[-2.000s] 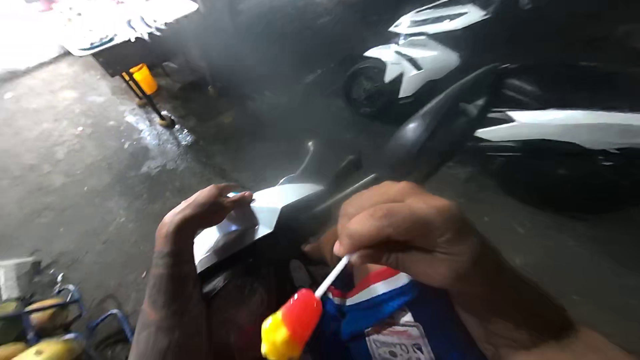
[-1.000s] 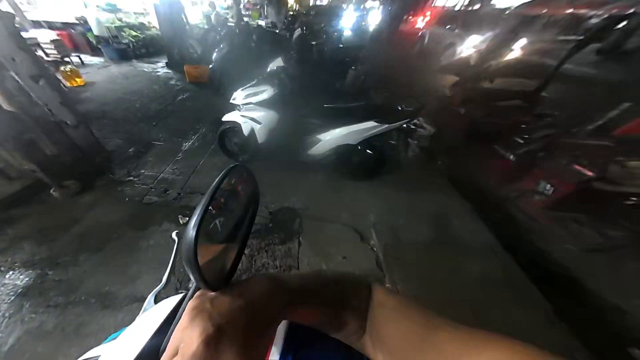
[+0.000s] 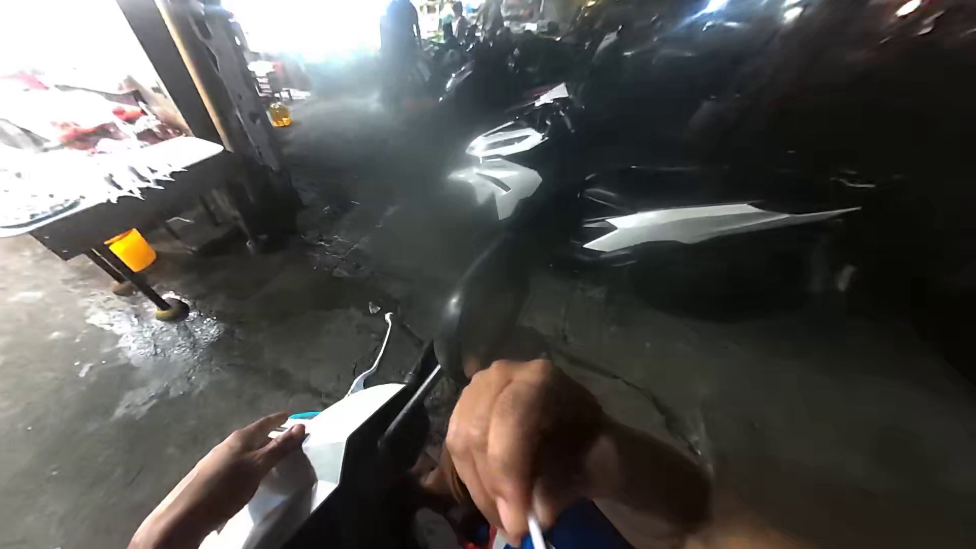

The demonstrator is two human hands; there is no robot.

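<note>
My right hand [image 3: 526, 450] is at the lower middle, its fingers pinched on a thin white stick [image 3: 537, 531] that runs out of the bottom edge; whatever is on its lower end is out of view. My left hand [image 3: 248, 465], lower left, lies against the white front fairing of a scooter [image 3: 332, 438]. A small teal and white thing [image 3: 303, 416] shows at its fingertips; whether it is held cannot be told. The scooter's mirror [image 3: 484, 309] rises just beyond my right hand, and its silver brake lever [image 3: 374, 358] points up between the hands.
A second white scooter [image 3: 679, 225] stands ahead on the wet concrete floor. On the left is a table [image 3: 114, 191] with fish on it, an orange bucket [image 3: 132, 249] below and a post [image 3: 236, 114] behind. Farther back are a yellow container [image 3: 280, 114] and a person [image 3: 400, 46].
The view has swung widely between frames. Two seconds ago a red and yellow candy showed on the stick; now it is out of view. My left hand, unseen one second ago, shows again.
</note>
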